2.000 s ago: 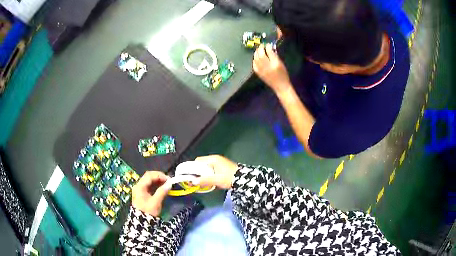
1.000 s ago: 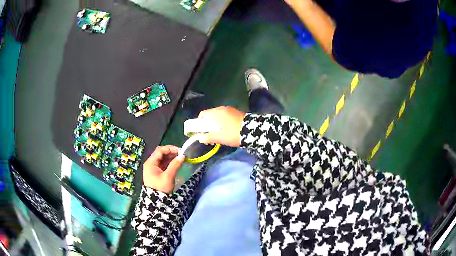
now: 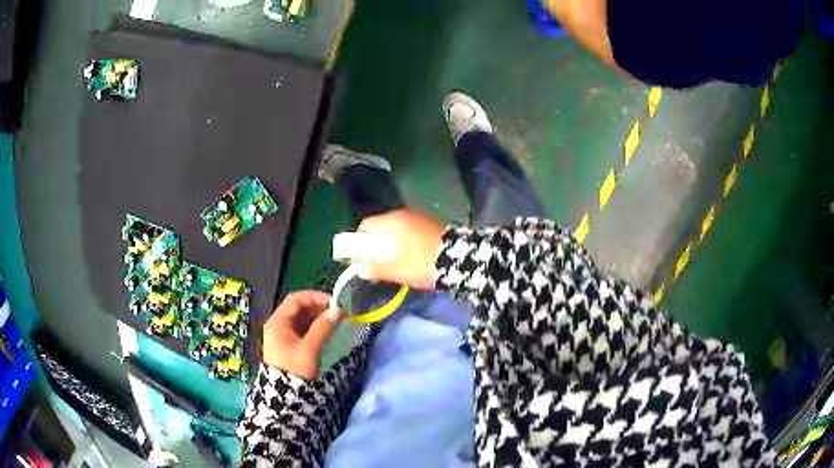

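A white tape roll [image 3: 364, 247] with a yellow inner ring is in front of my body, beyond the bench edge. My right hand [image 3: 402, 249] grips the roll from the right. My left hand [image 3: 300, 331] pinches the narrow white tape strip [image 3: 338, 285] between thumb and finger; the strip curves up to the roll. The yellow ring shows below, between the hands. The fingers of my right hand behind the roll are partly hidden.
Left, a dark sheet [image 3: 183, 128] covers the bench. Grouped circuit boards [image 3: 215, 315] lie at its near end, one board [image 3: 238, 212] beside them, another [image 3: 113, 79] farther off. A seated person's dark-blue clothing [image 3: 704, 37] shows top right. Black cords [image 3: 174, 395] lie near left.
The view has tilted down and shifted, so the boards sit differently and less of the coworker shows. Both hands still hold the roll and strip, with little change between them.
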